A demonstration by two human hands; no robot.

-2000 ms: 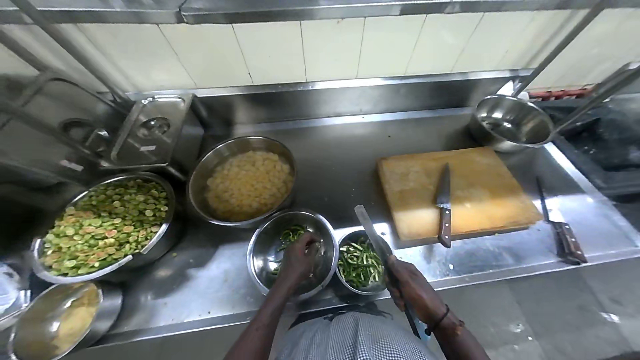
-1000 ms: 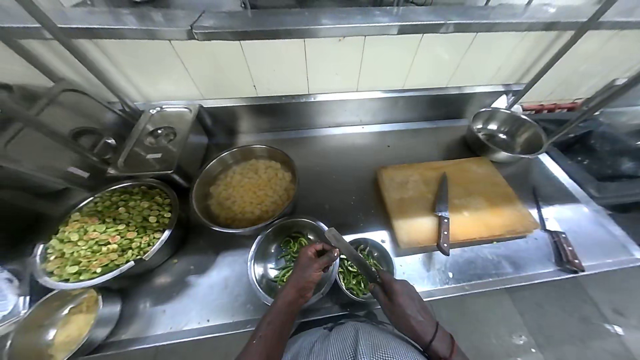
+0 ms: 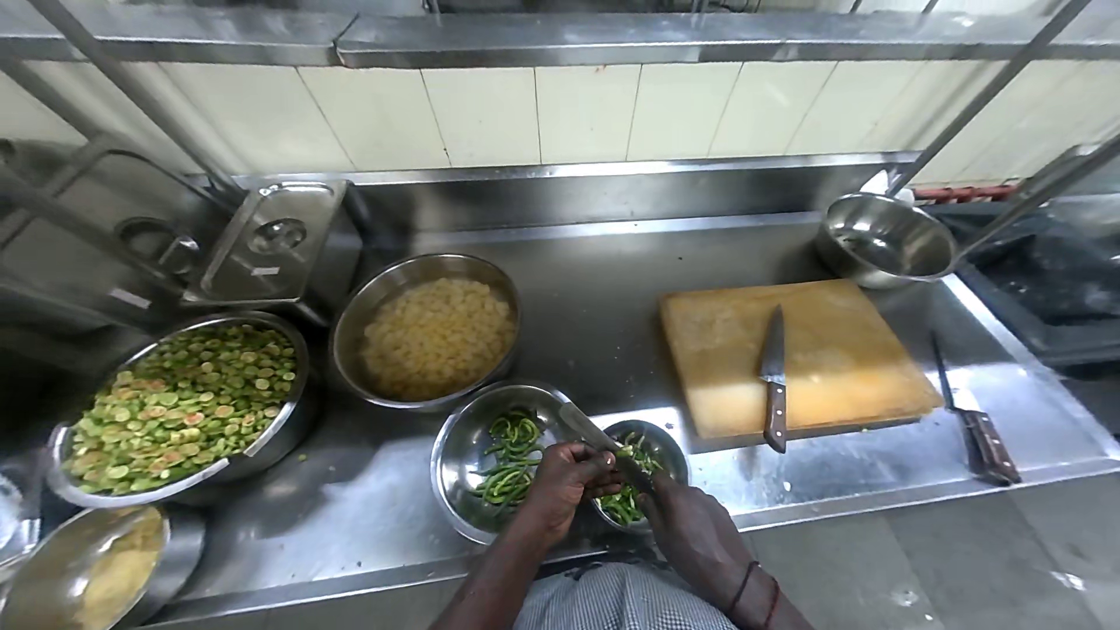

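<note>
My right hand (image 3: 691,525) grips a knife (image 3: 604,442) whose blade points up and left over the gap between two steel bowls. Close to the blade, my left hand (image 3: 569,481) pinches a green chilli (image 3: 623,453). Under and beside my left hand is the larger bowl (image 3: 451,455), with green chillies (image 3: 510,459) in it. The smaller bowl (image 3: 678,459), partly hidden by my right hand and the knife, holds green chilli pieces (image 3: 623,503). The knife's handle is hidden in my hand.
A wooden-handled knife (image 3: 774,372) lies on a cutting board (image 3: 717,359), another (image 3: 984,437) to its right. A steel pan (image 3: 884,241) stands behind. Leftward are a bowl of pale cubes (image 3: 437,337), a bowl of green slices (image 3: 188,402), a lidded container (image 3: 280,236) and a tilted bowl (image 3: 179,560).
Two seconds ago my left hand was down in the larger bowl and the knife was apart from it. My left hand has since moved to the knife's blade, with a chilli between its fingers.
</note>
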